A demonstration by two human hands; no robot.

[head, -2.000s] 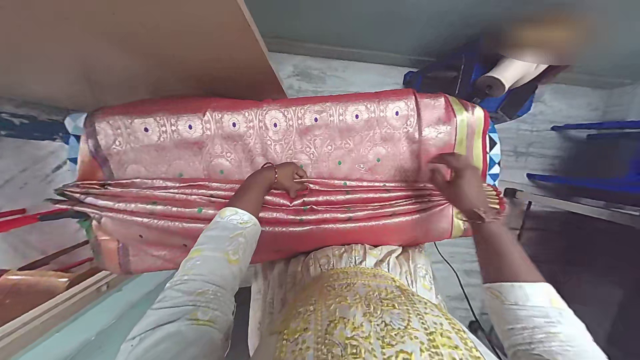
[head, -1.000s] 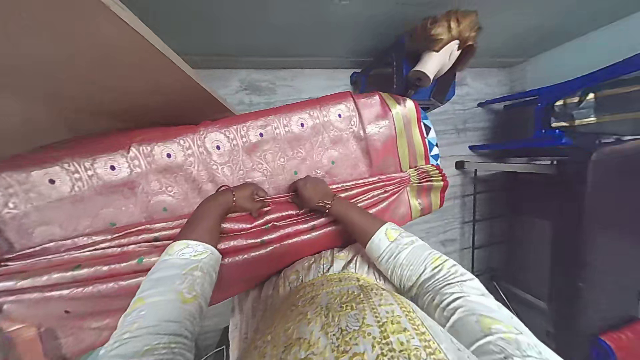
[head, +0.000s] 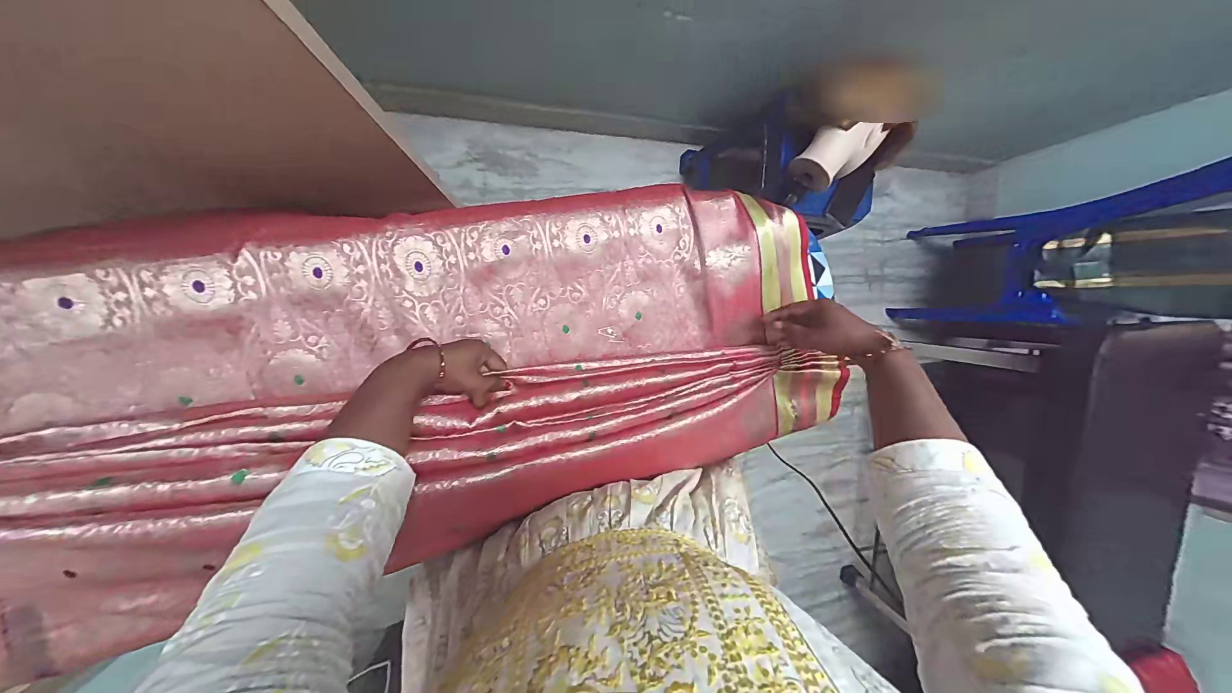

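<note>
A pink-red brocade sari point(head: 597, 279) with woven floral medallions lies spread in front of me, its lower part gathered in long narrow pleats point(head: 597, 414). The pleats bunch tightly near the sari's yellow-striped end point(head: 770, 250). My left hand point(head: 470, 372) grips a pleat fold around the middle of the sari, fingers curled. My right hand point(head: 818, 329) is at the striped end, just above the bunched pleats, with its fingertips on the fabric; whether it pinches cloth cannot be made out. Bangles circle both wrists.
A mannequin head point(head: 837, 159) with brown hair rests on a blue chair point(head: 736, 168) beyond the sari. Another blue-framed chair point(head: 1020, 236) stands at the right. A brown panel point(head: 192, 106) fills the upper left. A dark cable point(head: 818, 491) runs down over the marble-patterned floor.
My right hand has moved right, from beside my left hand to the striped end. My left hand remains on the pleats near the middle.
</note>
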